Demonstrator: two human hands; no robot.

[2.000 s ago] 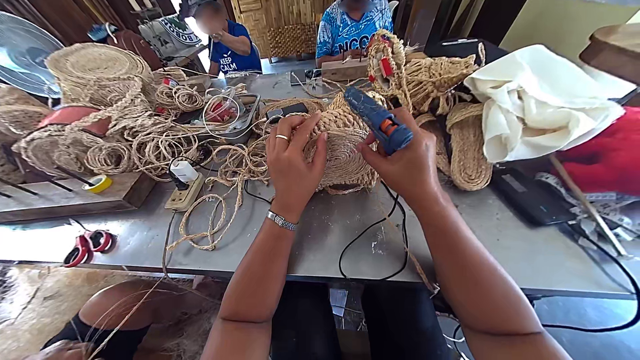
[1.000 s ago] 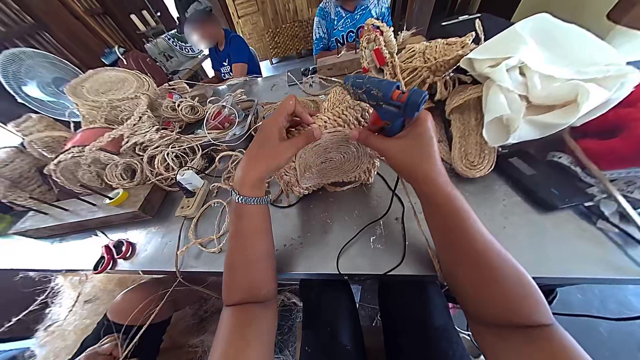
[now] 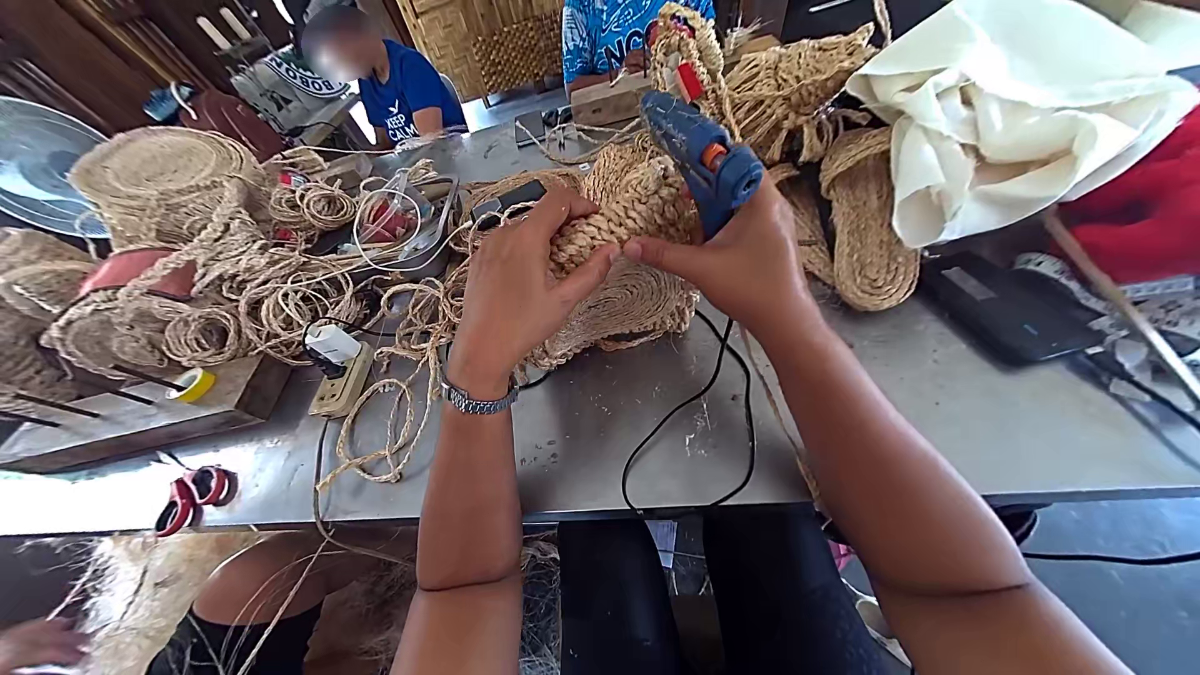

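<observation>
My left hand [image 3: 525, 277] grips the left end of a thick braided natural-fibre strap [image 3: 623, 211] at the middle of the table. My right hand [image 3: 741, 253] holds a blue hot glue gun [image 3: 698, 155], its body slanting up to the left, while the thumb presses the strap's lower edge. Both thumb tips nearly meet there. Just below the strap lies a coiled fibre piece [image 3: 628, 305] with an oval weave. The glue gun's nozzle is not clearly visible. A black cord [image 3: 689, 403] loops on the table below my hands.
Rope coils [image 3: 309, 291] crowd the left, beside a power strip [image 3: 342, 380], a wooden block with spikes [image 3: 141, 422] and red-handled scissors [image 3: 194, 497]. On the right are a woven sole [image 3: 872, 225], white cloth [image 3: 994, 112] and a black device [image 3: 1008, 309]. People sit across the table and at lower left.
My left hand has come down from its raised, pinched pose of a second ago and now grips the strap. The glue gun stays in my right hand, now tilted more upright.
</observation>
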